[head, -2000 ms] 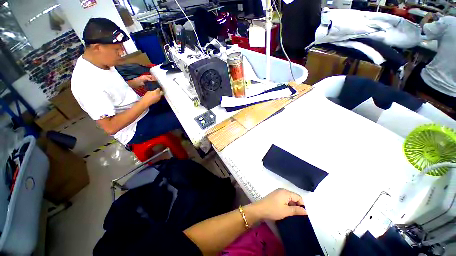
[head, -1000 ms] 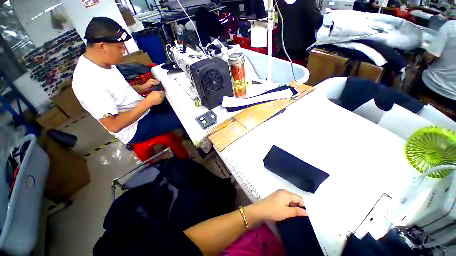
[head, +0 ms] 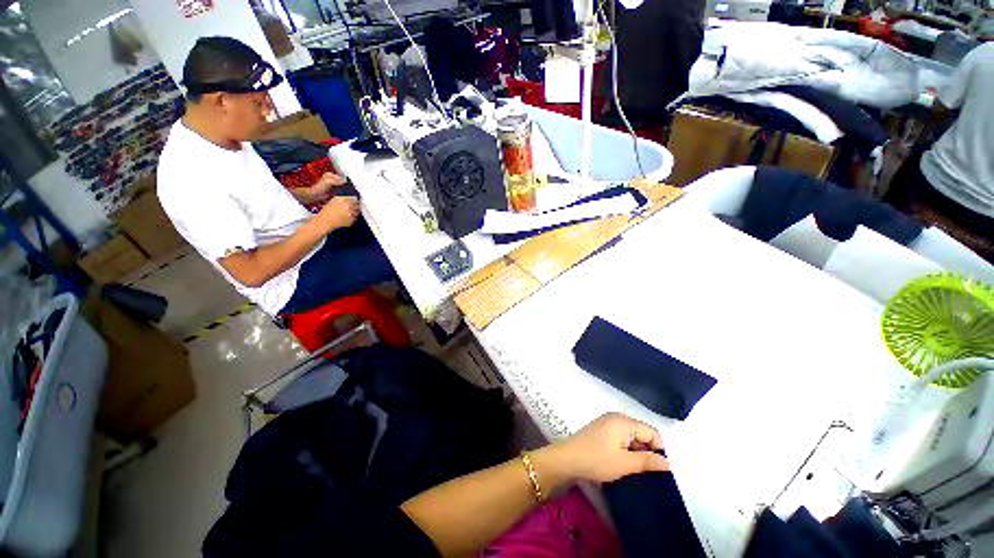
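Observation:
My left hand [head: 621, 447] pinches the top end of a dark cloth piece [head: 652, 512] between thumb and fingers at the table's front edge. The lower part of this cloth is cut off by the picture's bottom edge. A small dark cloth rectangle [head: 643, 366] lies flat mid-table, beyond my left hand. A bundle of overlapping dark pieces [head: 817, 532] lies at the bottom right, beside the needle area of the white sewing machine [head: 937, 441]. My right hand is not in view.
A lime-green fan [head: 940, 329] stands behind the machine. Brown cardboard [head: 523, 281] with fabric strips [head: 567, 215] lies at the table's left end. Beyond are a black fan box [head: 460, 180] and a bottle [head: 517, 164]. A seated person [head: 245, 185] works at the neighbouring table.

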